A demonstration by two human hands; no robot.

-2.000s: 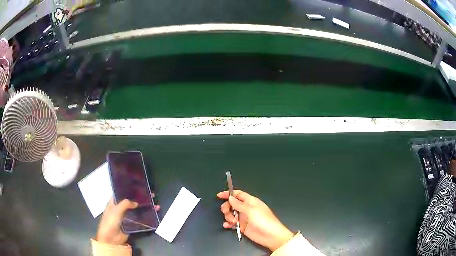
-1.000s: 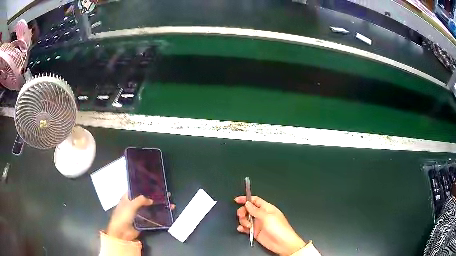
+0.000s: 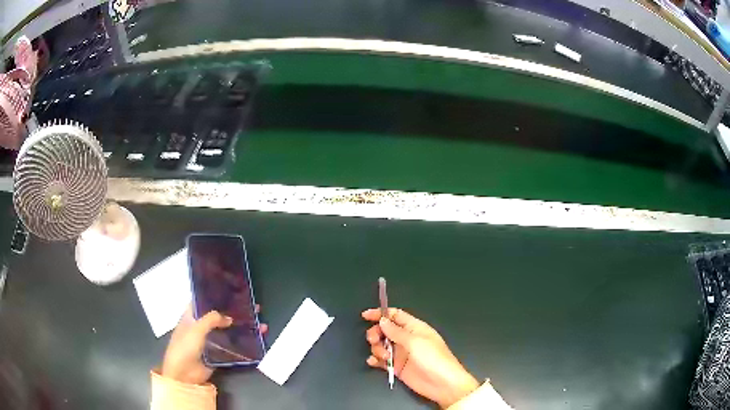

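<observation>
A large dark smartphone (image 3: 225, 280) with a blue-purple edge is in my left hand (image 3: 190, 344), my thumb lying on its screen. A squarish white sheet (image 3: 162, 294) is partly under the smartphone. A narrow white label sheet (image 3: 295, 342) lies tilted on the bench just right of the smartphone. My right hand (image 3: 420, 352) holds thin grey tweezers (image 3: 383, 298) between thumb and fingers, apart from the label sheet.
A white desk fan (image 3: 60, 180) stands at the left, a pink fan (image 3: 14, 100) beyond it. A small dark phone (image 3: 20, 237) lies beside them. A clear tray (image 3: 180, 120) of black phones is on the green belt (image 3: 360, 156) behind a worn white rail (image 3: 480, 210). Another tray (image 3: 716, 280) and a patterned sleeve (image 3: 715, 372) are at right.
The view has swung right and partly back. The tray of phones on the belt has moved further into view from the left. Both hands keep their holds.
</observation>
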